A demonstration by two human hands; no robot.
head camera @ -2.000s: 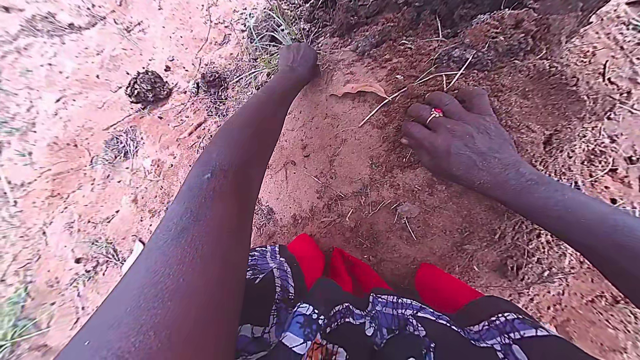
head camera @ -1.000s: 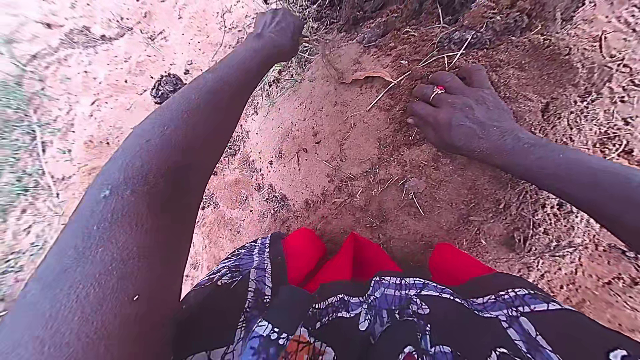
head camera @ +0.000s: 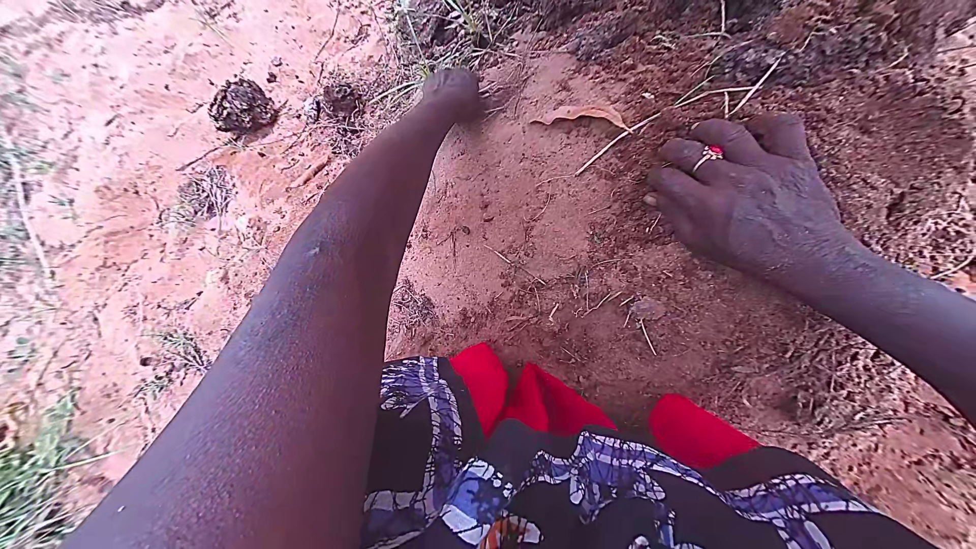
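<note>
My left hand [head camera: 451, 93] reaches far forward, down at the reddish soil beside a tuft of green and dry grass [head camera: 473, 30]. Its fingers are hidden behind the back of the hand, so what it holds, if anything, does not show. My right hand [head camera: 751, 191], with a red-stoned ring [head camera: 711, 154] on one finger, rests curled on loose brown soil [head camera: 633, 252]; its fingertips are mostly out of sight. Between the hands lie a dry curled leaf [head camera: 583, 114] and a pale dry stalk [head camera: 618, 143].
A dark clod [head camera: 242, 105] lies on the ground at upper left. Dark, rough earth [head camera: 823, 46] runs along the top right. Green grass [head camera: 38, 480] grows at lower left. Patterned cloth [head camera: 625, 480] and red cloth [head camera: 698, 431] cover my lap.
My left hand has come down to the ground by the grass tuft, after showing farther forward a second ago. My right hand has stayed in about the same place on the soil.
</note>
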